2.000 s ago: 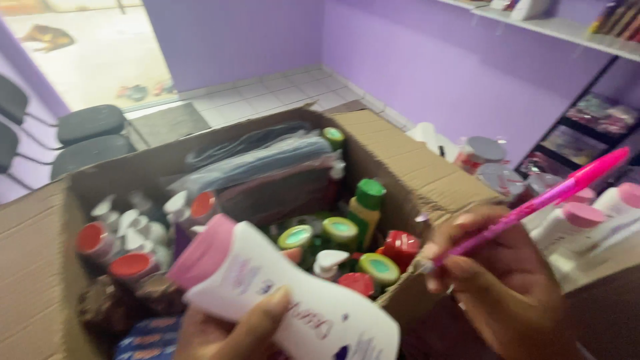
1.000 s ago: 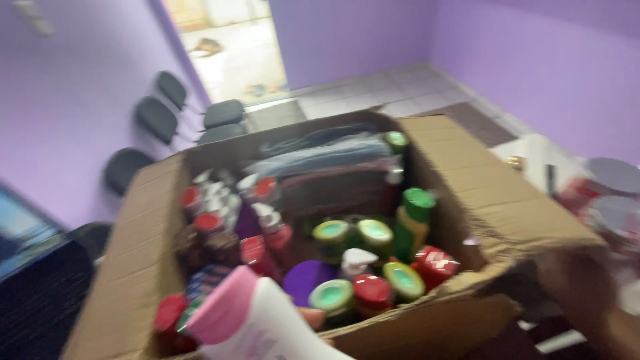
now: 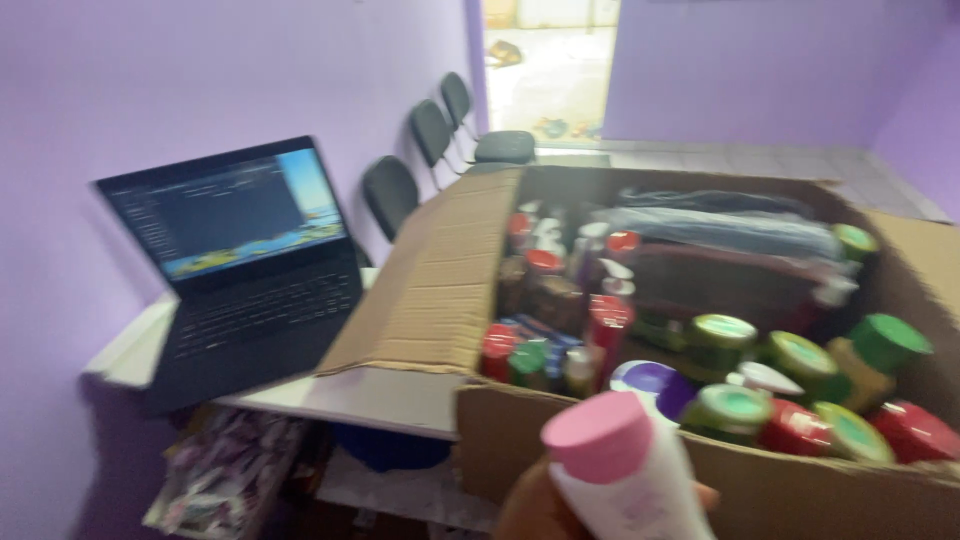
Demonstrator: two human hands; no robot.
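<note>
A white plastic bottle with a pink cap (image 3: 637, 480) is gripped in my left hand (image 3: 536, 502) at the bottom centre, in front of the near wall of an open cardboard box (image 3: 525, 427). Inside the box stand several bottles and jars, among them a bottle with a green cap (image 3: 891, 343), a red-capped bottle (image 3: 609, 322) and green jars with pale lids (image 3: 724, 337). Plastic-wrapped dark packages (image 3: 720, 262) lie toward its back. My right hand is out of view. The picture is blurred.
An open laptop (image 3: 247, 277) rests on a white table (image 3: 397, 397) left of the box, partly beside its raised flap (image 3: 435, 277). Black chairs (image 3: 391, 196) line the purple wall. Below the table is a container of small packets (image 3: 225, 472).
The view has swung strongly left, bringing the laptop into full sight. The right hand, seen with a pink pen two seconds ago, has left the view. The left hand still holds the bottle.
</note>
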